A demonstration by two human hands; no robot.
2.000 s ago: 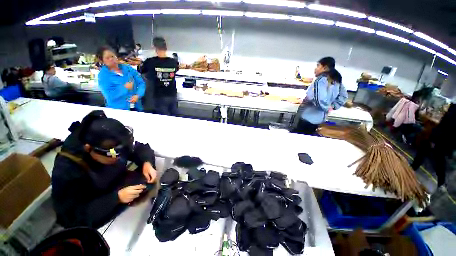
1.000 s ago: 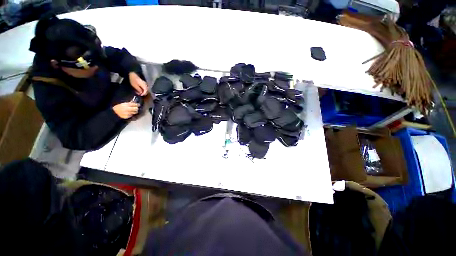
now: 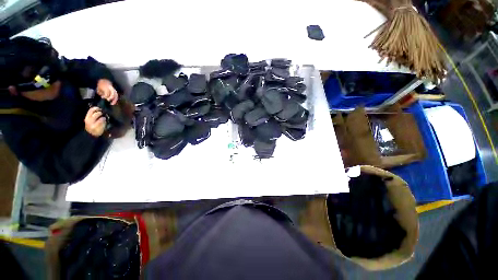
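Observation:
A heap of small black rounded pouches [image 3: 267,104] lies on the white tabletop [image 3: 218,180] in front of me. Pale shiny lines show along some pouch edges. A second group of black pouches [image 3: 169,126] lies to its left, touching it. A black fluffy tuft [image 3: 159,68] lies behind the left group. A small pale and green item [image 3: 232,146], too blurred to name, lies in front between the groups. Neither my left hand nor my right hand is in view. Only my dark-clothed body shows at the bottom, with dark shapes at both lower corners.
A co-worker in black [image 3: 54,120] at left holds a small dark piece. One black piece [image 3: 315,32] lies on the far table near a brown strip bundle [image 3: 412,41]. Below right are a round-topped carton [image 3: 410,219], an open carton [image 3: 355,134] and a blue crate [image 3: 437,169]; below left, another carton [image 3: 57,240].
The view has tipped downward from the hall to the table and floor, then shifted right. The heaps and co-worker now appear further left. More of the round-topped carton shows.

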